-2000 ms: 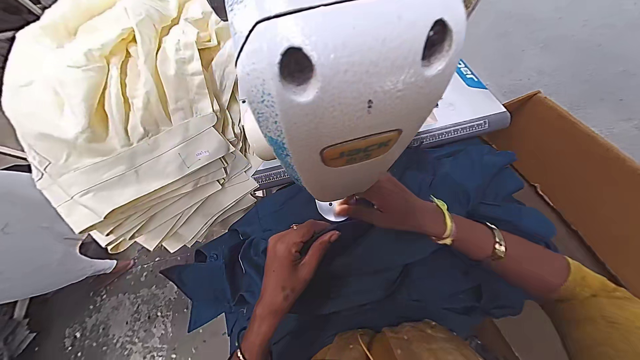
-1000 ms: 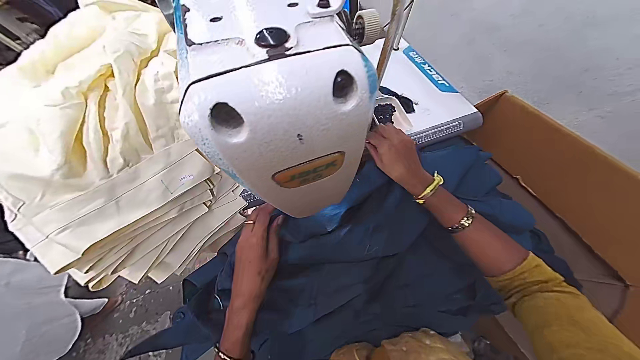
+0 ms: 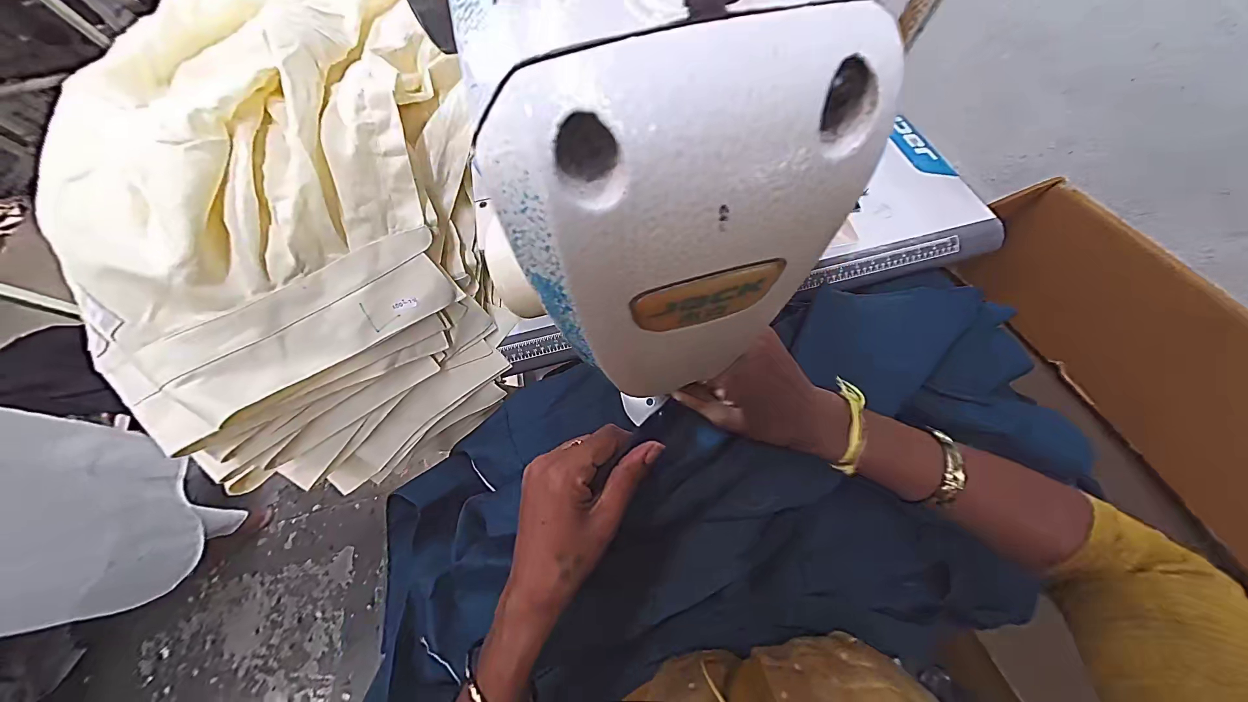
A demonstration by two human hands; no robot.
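Note:
The white head of a Jack sewing machine point(image 3: 682, 205) fills the upper middle and hides the needle area. Dark blue fabric point(image 3: 760, 546) lies bunched below it and over my lap. My left hand point(image 3: 575, 507) pinches a fold of this fabric between thumb and fingers, just left of and below the machine's lower tip. My right hand point(image 3: 760, 400) is on the fabric close under the tip, its fingertips partly hidden by the head; it seems to grip the cloth. A small white metal part point(image 3: 642, 407) shows between the hands.
A thick stack of cream fabric pieces point(image 3: 292, 322) stands left of the machine. Its bed, with a printed ruler point(image 3: 887, 261), extends behind. A brown cardboard box point(image 3: 1121, 341) is at the right. At the far left is white cloth point(image 3: 88, 517) above the worn floor.
My right hand has come from the machine bed, right of the head, down to the fabric under its tip. My left hand now pinches the blue fabric beside it. The view has shifted.

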